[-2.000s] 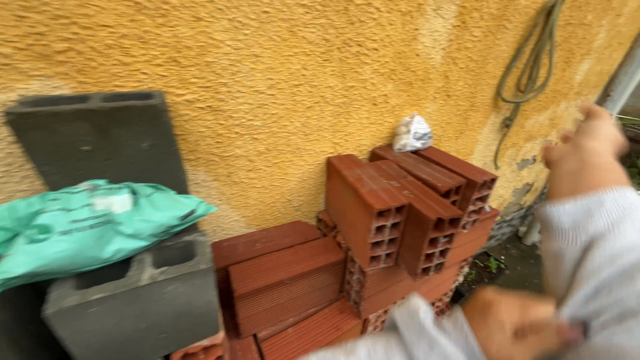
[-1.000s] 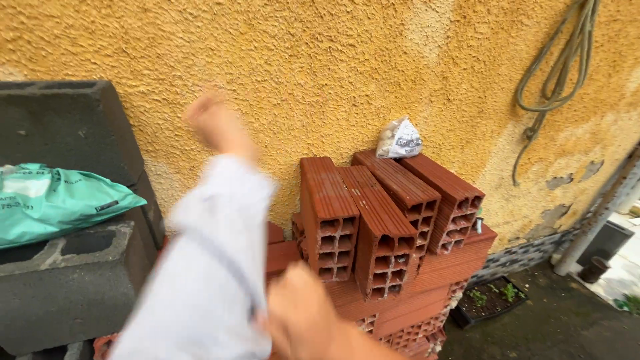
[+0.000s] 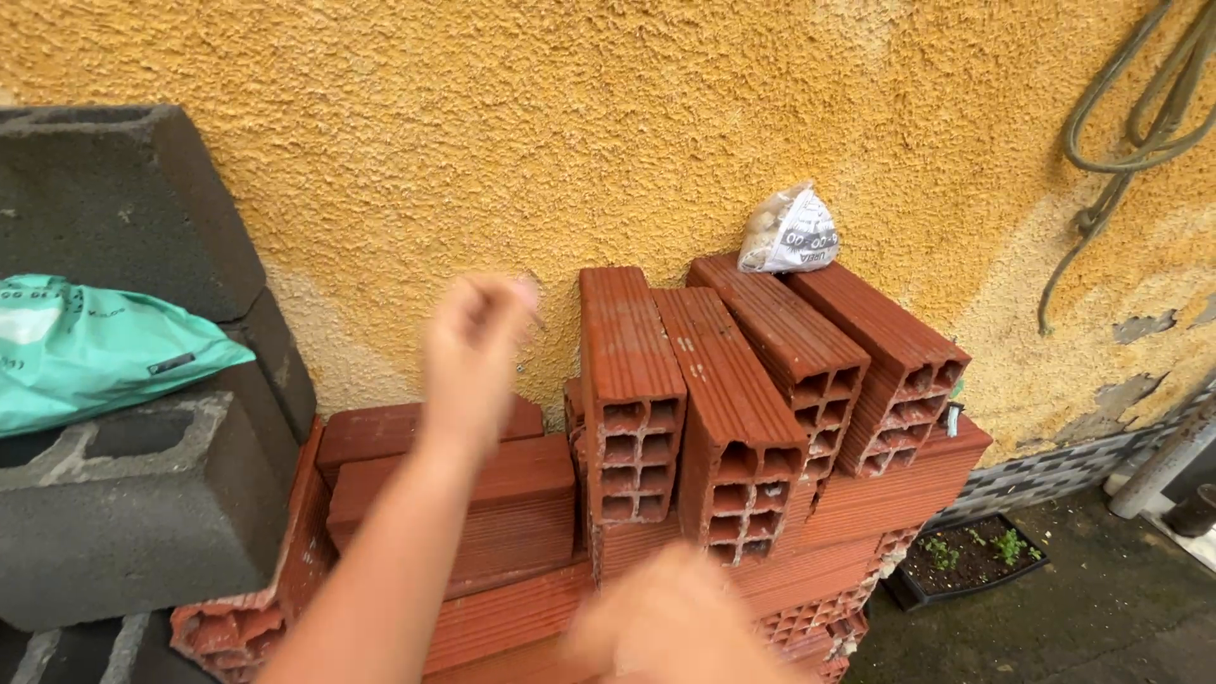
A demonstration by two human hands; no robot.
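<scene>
My left hand [image 3: 480, 318] is raised in front of the yellow textured wall [image 3: 456, 123], its forearm bare. Its fingers look loosely curled, with nothing seen in them. Low in the middle, my blurred right hand [image 3: 670, 613] overlaps the front of the stacked hollow clay bricks [image 3: 632, 332]; its finger pose and any contact are unclear. Several of these red bricks stand on edge, side by side, cells facing me. A small, partly clear plastic bag [image 3: 793, 233] with pale contents rests on them against the wall. More clay bricks [image 3: 513, 475] lie flat behind my left forearm.
Grey hollow concrete blocks [image 3: 123, 532] are stacked at left, with a green plastic bag [image 3: 114, 351] on them. A coiled hose [image 3: 1140, 123] hangs on the wall at upper right. Below stand a black planter tray [image 3: 974, 570] with seedlings and a slanted pole [image 3: 1173, 451].
One second ago a light sleeve covered my raised left forearm; now that forearm shows bare. Two seconds ago my right arm was stretched out at the right; it is now low in the middle.
</scene>
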